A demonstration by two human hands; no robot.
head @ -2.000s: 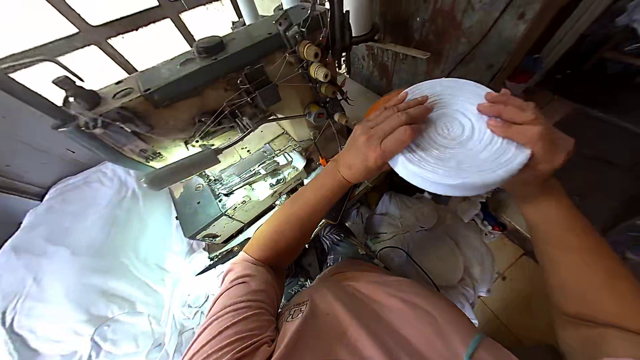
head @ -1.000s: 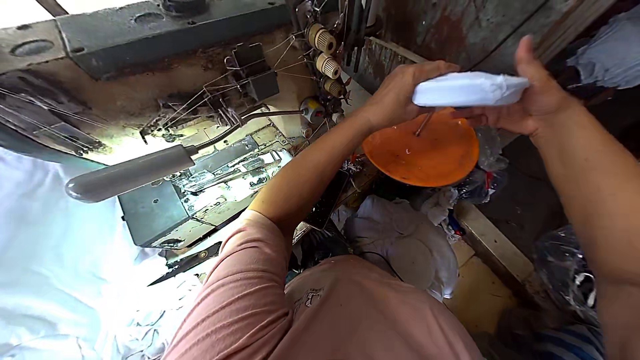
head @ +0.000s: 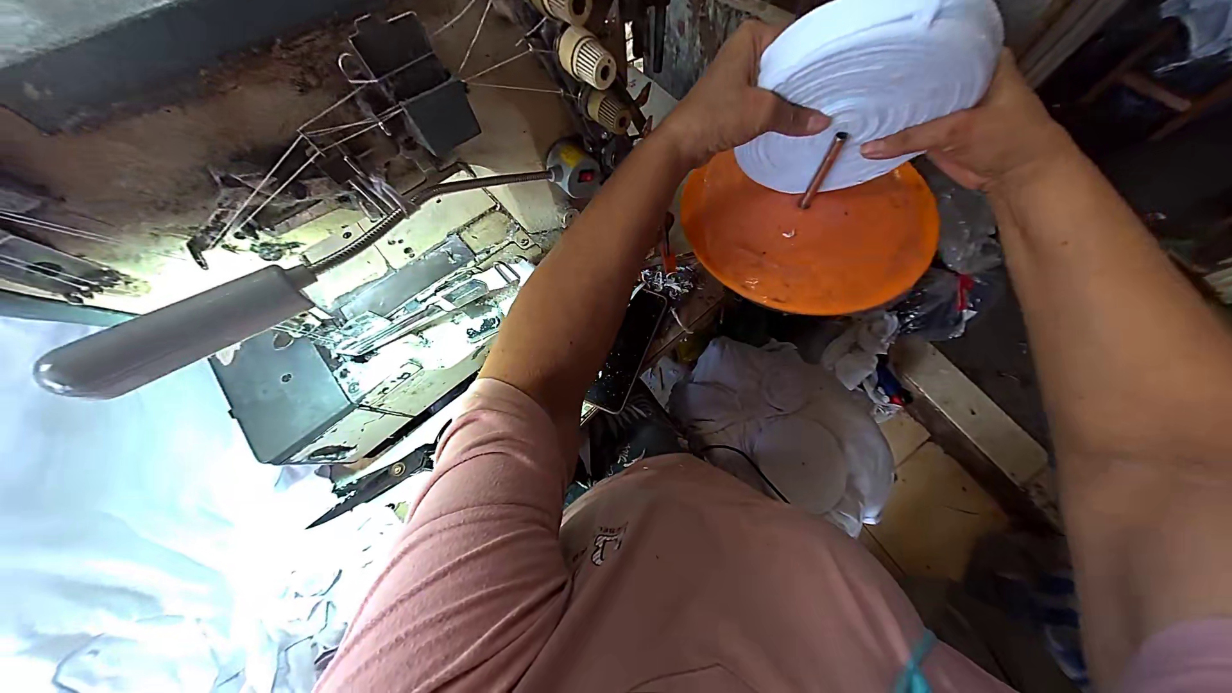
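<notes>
Between my two hands is a flat coil of white tape or elastic (head: 881, 82), tilted so that its wound underside shows. My left hand (head: 736, 101) grips its left edge, thumb on the coil's face. Its right side is held by my right hand (head: 996, 140), with the thumb pressed near the centre. Below the coil lies a round orange plastic dish (head: 818, 255), from which a thin upright metal rod (head: 824, 171) rises in front of the coil's lower part. Whether the rod enters the coil's centre cannot be told.
An industrial sewing machine (head: 423, 308) with thread cones (head: 586, 58) stands at the left, lit by a gooseneck lamp (head: 173, 332). Shears (head: 385, 476) lie at its front edge beside white fabric (head: 106, 500). A phone (head: 628, 348) lies near my left forearm. White cloth pieces (head: 780, 423) sit below the dish.
Two seconds ago the coil was held face up, hiding most of the dish; then it was turned nearly edge-on. Now its underside shows above the dish. The view has moved closer to the machine.
</notes>
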